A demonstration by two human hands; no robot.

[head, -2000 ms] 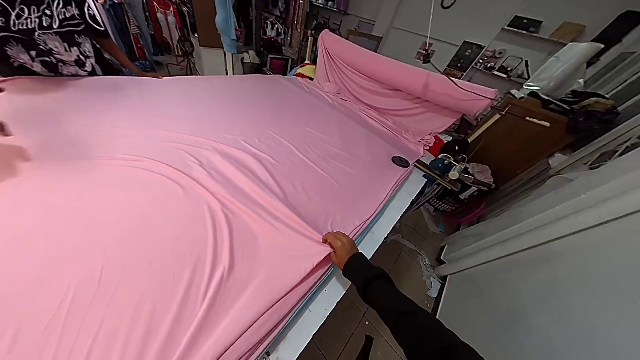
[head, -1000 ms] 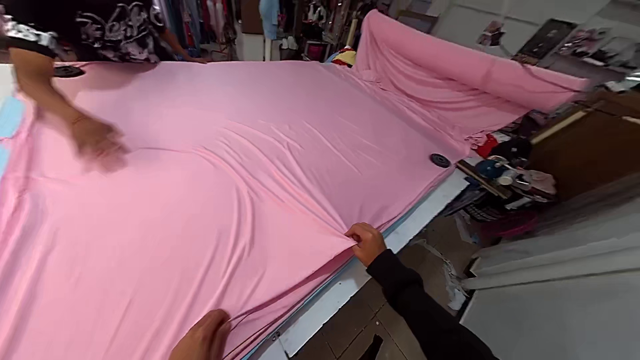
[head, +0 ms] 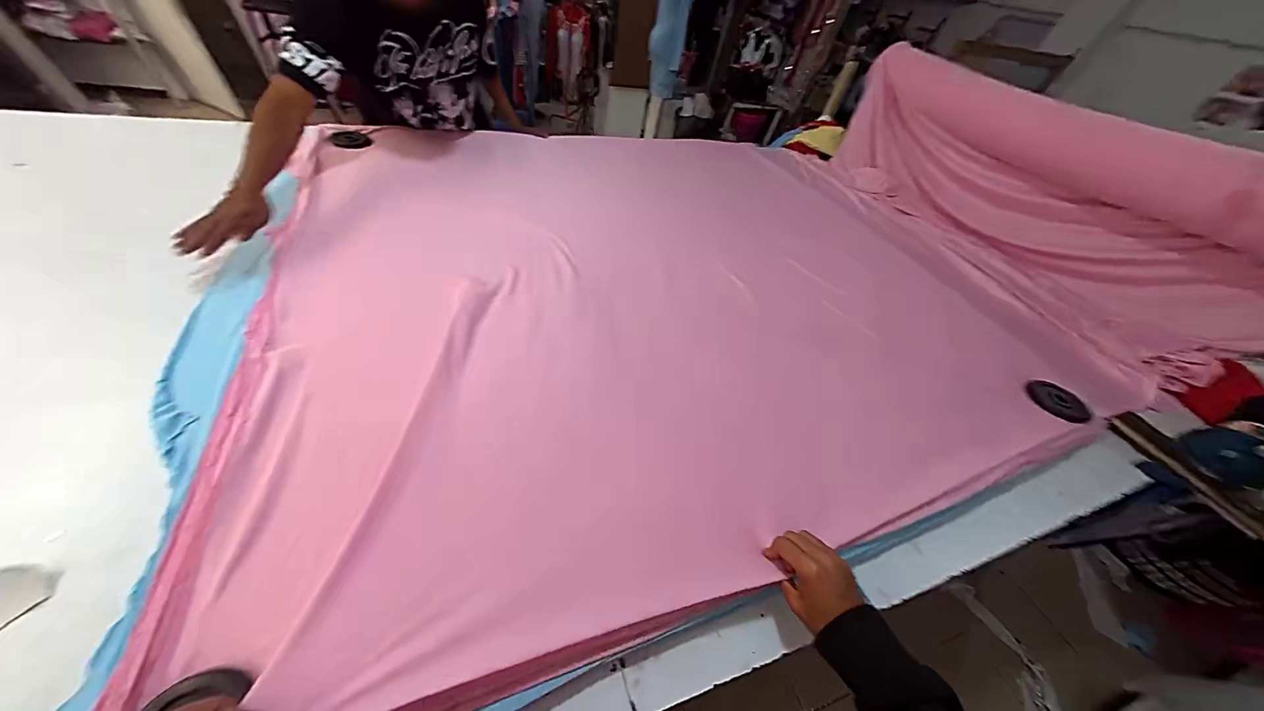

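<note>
Layers of pink fabric [head: 612, 375] lie spread over light blue fabric [head: 202, 355] on a white table. My right hand [head: 815, 578], in a black sleeve, pinches the pink fabric's near edge between thumb and fingers. At the bottom left my left hand [head: 209, 704] shows only in part, at a black disc weight [head: 202, 686] on the near left corner; its fingers are mostly cut off by the frame. Another black weight [head: 1059, 400] rests at the right corner, a further one [head: 351, 139] at the far left. Long creases run up from the near left corner.
Across the white table [head: 79, 286] stands a co-worker [head: 395, 69], one hand over the fabric's left end. A pink fabric roll [head: 1066, 138] spans the far right. Tools and cloth crowd the right table end [head: 1205, 444]. Clothes hang behind.
The co-worker's hand has moved left across the pink fabric to its left end. The creases beside my right hand have flattened. A weight now shows at my left hand. The view has swung left.
</note>
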